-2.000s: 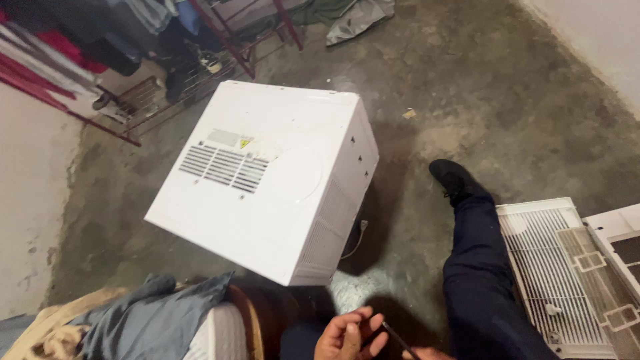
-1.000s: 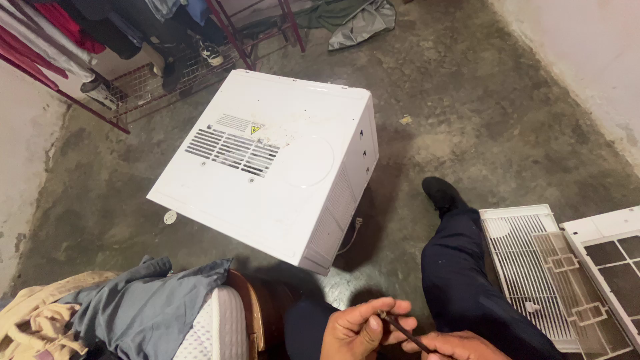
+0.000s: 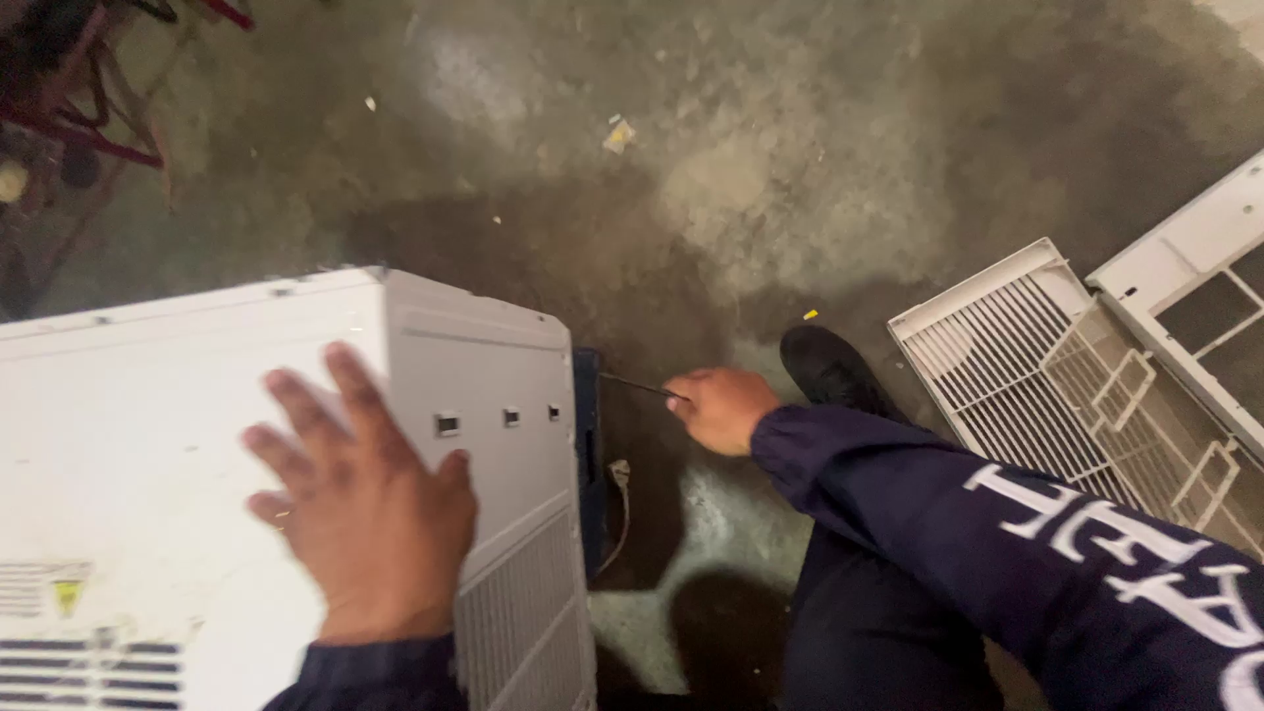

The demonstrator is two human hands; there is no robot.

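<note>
A white metal appliance casing, likely a window air conditioner, fills the lower left, with slots and louvres in its side. My left hand lies over its upper face, fingers spread, holding nothing. At the casing's right edge shows a dark blue part, with a pale cord and plug beside it. My right hand grips a thin dark rod-like tool; its far end reaches the blue part's upper edge. Whether the tip touches is unclear.
A white louvred grille lies on the concrete floor at right, overlapped by a mesh filter frame. Beyond is a white front frame. My shoe stands between the tool hand and grille. A red metal rack is at upper left.
My hands have parted: the left has moved onto the casing's upper face, the right to beside the blue part with the dark tool. The view has moved closer over the casing.
</note>
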